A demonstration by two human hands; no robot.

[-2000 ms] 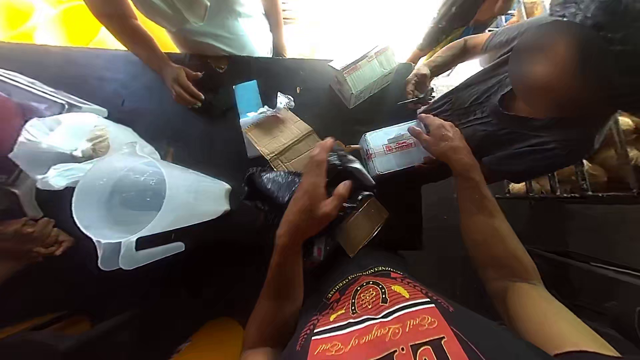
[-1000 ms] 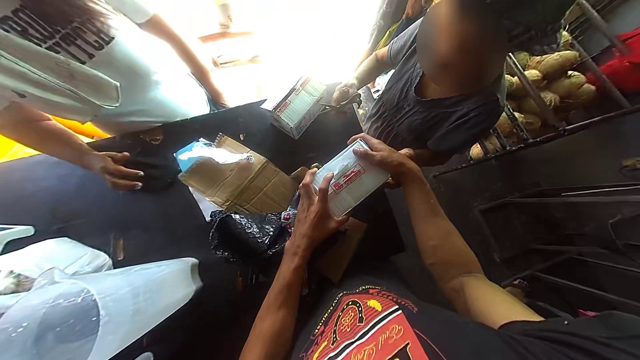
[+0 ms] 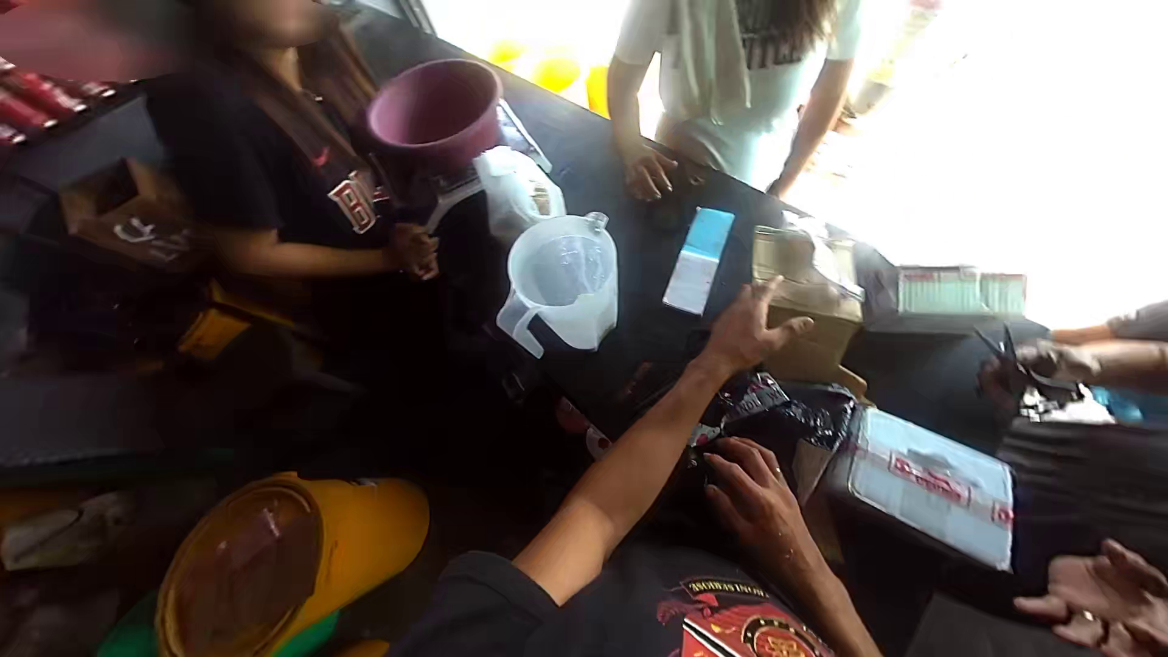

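My left hand (image 3: pixel 753 333) reaches over the dark table with its fingers apart, at the near side of an open cardboard box (image 3: pixel 808 338); nothing shows in it. My right hand (image 3: pixel 753 484) is lower, its fingers bent at a small dark item near the table edge; whether it grips this is hidden. Black plastic wrapping (image 3: pixel 812 411) lies crumpled between the cardboard and my right hand. To the right sits a white box with red printed tape (image 3: pixel 931 484), which neither of my hands touches. A blue and white flat box (image 3: pixel 698 260) lies beyond my left hand.
A clear plastic pitcher (image 3: pixel 566 283), a white plastic bag (image 3: pixel 520 196) and a purple basin (image 3: pixel 436 109) stand left. A green-white box (image 3: pixel 963 292) lies at the back right. Another person's hand holds scissors (image 3: pixel 1013 365). A yellow container (image 3: pixel 301 557) stands lower left. Other people stand around the table.
One second ago both my hands held the white taped box; now it is released at the right and my hands are left of it. The view has swung left.
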